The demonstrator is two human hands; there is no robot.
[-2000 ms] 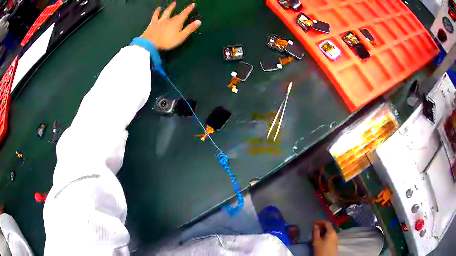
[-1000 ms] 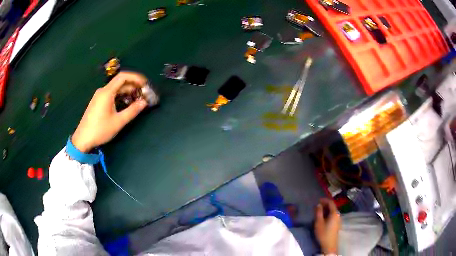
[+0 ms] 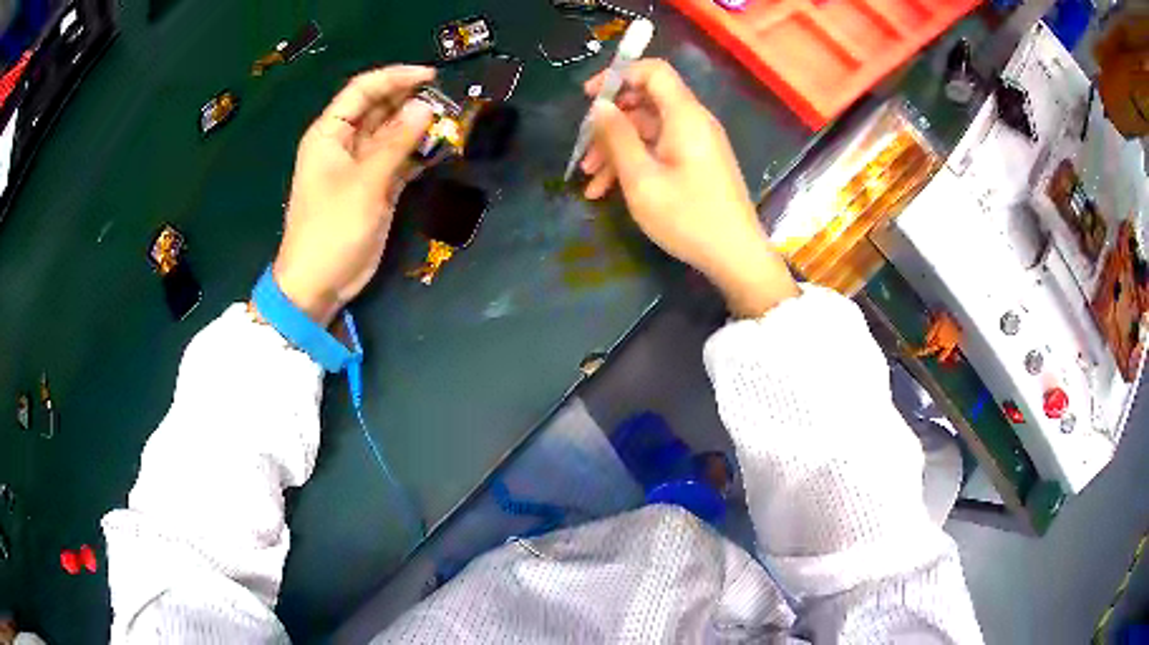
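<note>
My left hand (image 3: 347,189), with a blue wrist strap (image 3: 300,325), holds a small watch housing (image 3: 441,124) with gold and white parts between thumb and fingers, above the dark green mat. My right hand (image 3: 668,170) holds the pale tweezers (image 3: 610,95), wide end up and tips pointing down, to the right of the housing. A black display module (image 3: 454,212) with an orange flex cable (image 3: 432,261) lies on the mat just below my left fingertips. Another black part (image 3: 491,130) lies partly hidden behind the held housing.
More housings lie on the mat, at the top (image 3: 465,38) and left (image 3: 217,112). A red-orange component tray (image 3: 819,44) is at the top right. A bag of gold-yellow strips (image 3: 857,195) hangs at the bench edge beside the white machine (image 3: 970,277). Red plugs (image 3: 78,559) lie lower left.
My right hand has risen from the lap and taken up the tweezers from the mat. My left hand has moved right with the housing. The view has shifted.
</note>
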